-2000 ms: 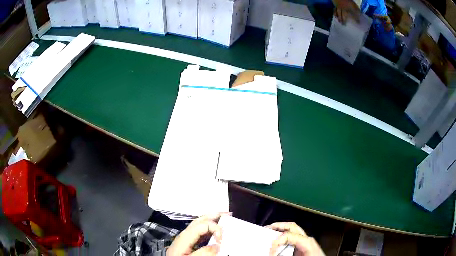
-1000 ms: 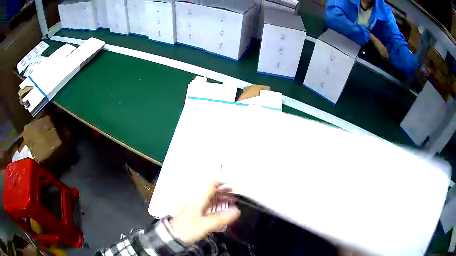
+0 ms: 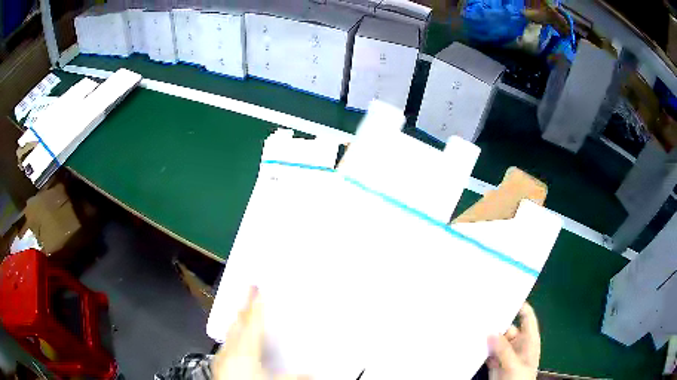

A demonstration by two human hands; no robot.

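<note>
A white carton blank (image 3: 401,260) with a blue line and notched flaps is raised at an angle in front of me, its flapped end pointing away. A brown inner face shows at one flap. My right hand (image 3: 517,345) grips its right edge near the bottom. My left hand (image 3: 245,343) is blurred at the lower left, over the white sheets; whether it holds the blank cannot be told. The stack of carton blanks (image 3: 256,223) lies on the green table under and left of the raised blank, partly hidden by it.
White cartons (image 3: 297,56) stand in a row along the far side, with another carton (image 3: 456,93) to their right. More blanks (image 3: 82,111) lie at the left. A person in blue (image 3: 494,21) is opposite, beside a blurred carton (image 3: 579,96). A red stool (image 3: 52,312) stands on the floor.
The blank has swung round from the right, so its flapped end now points away over the stack. My right hand has come into view on its edge. The person opposite has another carton near them.
</note>
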